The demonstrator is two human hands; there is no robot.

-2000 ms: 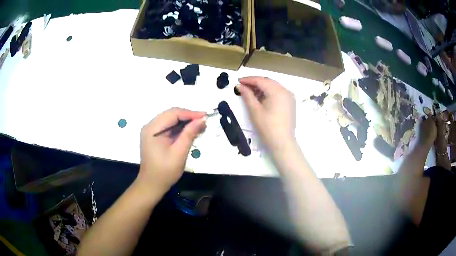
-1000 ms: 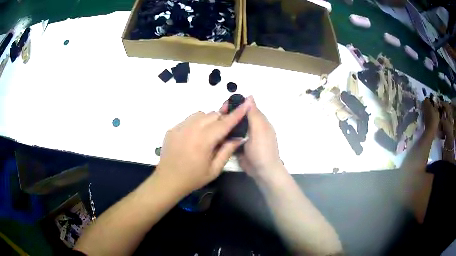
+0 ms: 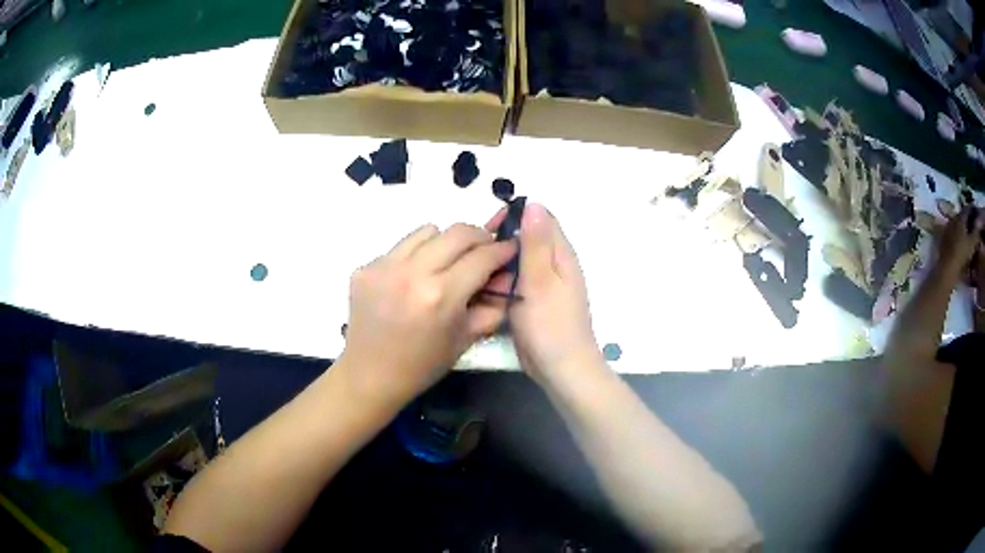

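Observation:
My left hand (image 3: 416,292) and my right hand (image 3: 553,286) meet near the table's front edge around a black housing (image 3: 514,225). The housing is held on edge and its upper end shows between the fingers. A thin dark tool tip (image 3: 503,294) shows between the hands, by the left fingers; the rest of it is hidden. Round black pads (image 3: 466,169) and one more round pad (image 3: 502,189) lie just beyond the hands. Square black pads (image 3: 390,162) lie further left, below the left parts box (image 3: 383,112).
The right parts box (image 3: 621,124) adjoins the left one. A mixed housing pile (image 3: 853,216) lies at right, near another person's arm (image 3: 929,313). More housings (image 3: 45,121) lie far left. Green dots (image 3: 258,272) mark the table. Pink oblong pieces (image 3: 805,42) sit on the green surface.
Two seconds ago the housing lay on the table, with tweezers in my left hand and my right hand at the round pads. Now both hands hold the housing, turned more on edge than one second ago.

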